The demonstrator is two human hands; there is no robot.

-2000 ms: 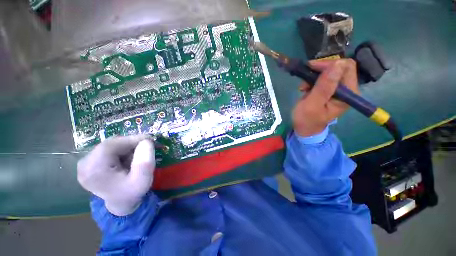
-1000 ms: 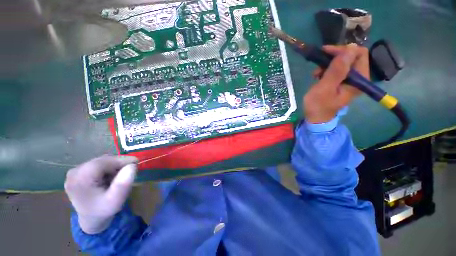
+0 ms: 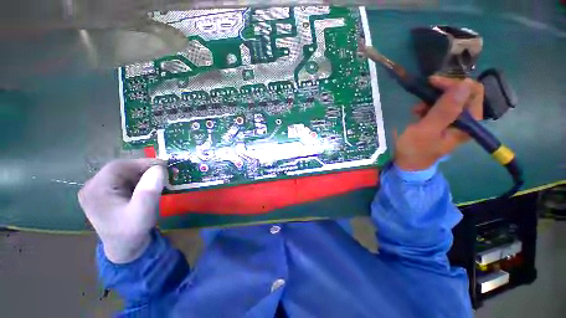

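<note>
A large green circuit board (image 3: pixel 248 105) with a white border lies in front of me, its near edge over a red pad (image 3: pixel 267 197). My left hand (image 3: pixel 127 202), in a white glove, pinches thin solder wire (image 3: pixel 65 181) at the board's near left corner. The wire trails out to the left. My bare right hand (image 3: pixel 440 124) holds the soldering iron (image 3: pixel 484 133) like a pen. Its metal tip points up and left at the board's upper right edge; whether it touches the board cannot be told.
The iron stand (image 3: pixel 450 53) is behind my right hand, with a small black block (image 3: pixel 498 93) beside it. Greyish translucent hoods (image 3: pixel 118 37) cover the upper left. The green mat (image 3: pixel 56 136) has a yellow edge. An open black equipment box (image 3: pixel 503 248) is below right.
The board and pad appear further right in the view. My left hand has moved up to the board's near left corner. My right hand still holds the iron near the board's right edge.
</note>
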